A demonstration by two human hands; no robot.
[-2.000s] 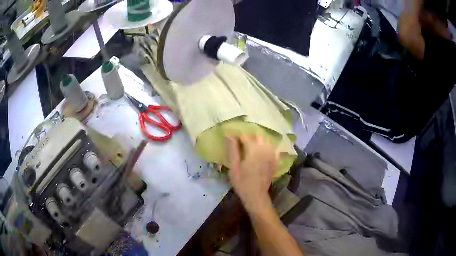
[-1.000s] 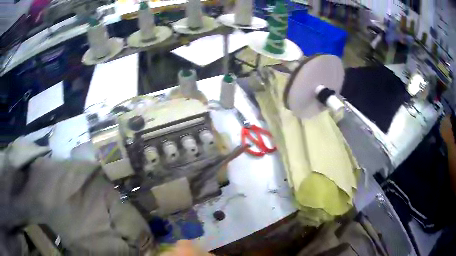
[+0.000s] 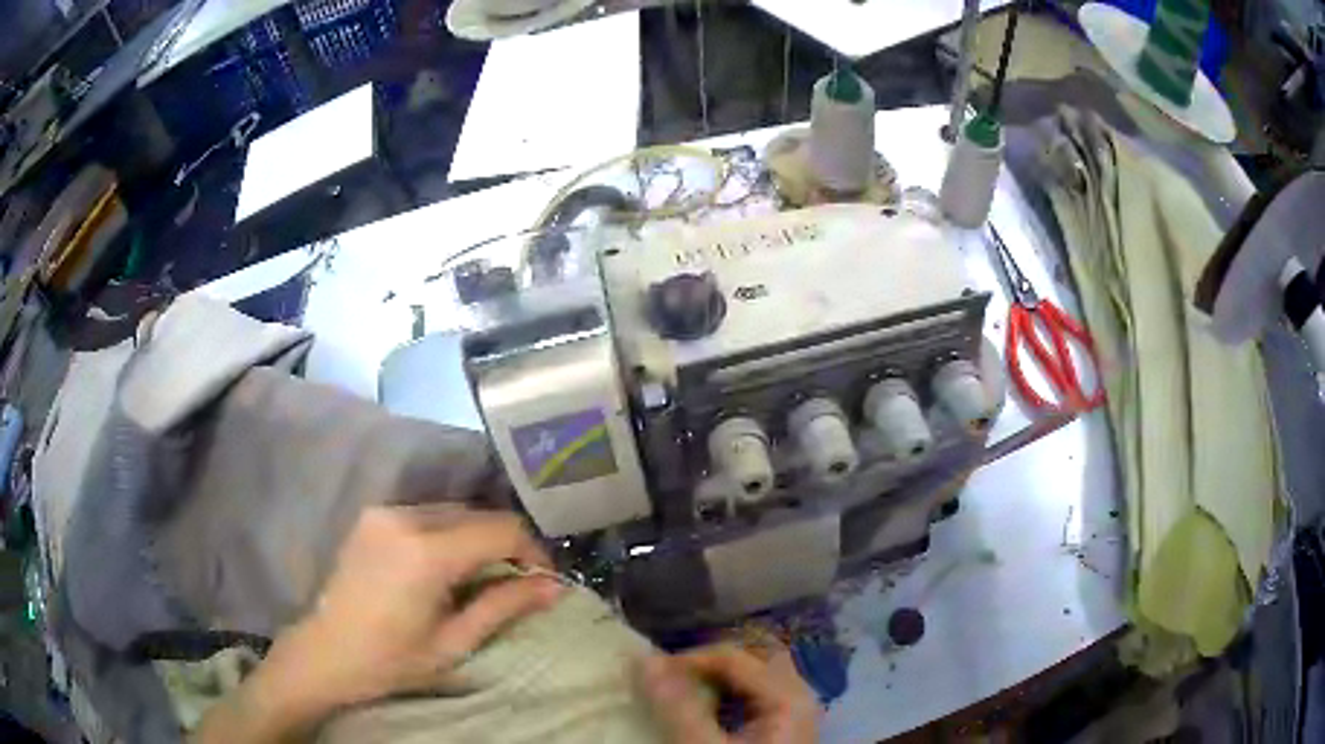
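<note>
The overlock machine (image 3: 814, 313), cream with a dark knob and a row of whitish knobs, stands in front of me. A pale green fabric piece (image 3: 531, 676) lies at the front of the machine, below the needle area. My left hand (image 3: 422, 603) pinches its upper edge near the presser foot. My right hand (image 3: 734, 698), cut off by the bottom edge, is on its right side with fingers bent. Grey-brown garment cloth (image 3: 262, 502) is bunched left of the machine, partly behind my left hand. The needle is hidden.
Red-handled scissors (image 3: 1054, 361) lie right of the machine. A long stack of pale green pieces (image 3: 1184, 393) hangs at the right, beside a large disc (image 3: 1279, 262). Thread cones (image 3: 843, 138) stand behind the machine. A small dark round thing (image 3: 905, 627) lies on the table.
The view has swung left to the machine. A hand that was on the green stack has left it. Both hands are now at a green piece in front of the machine.
</note>
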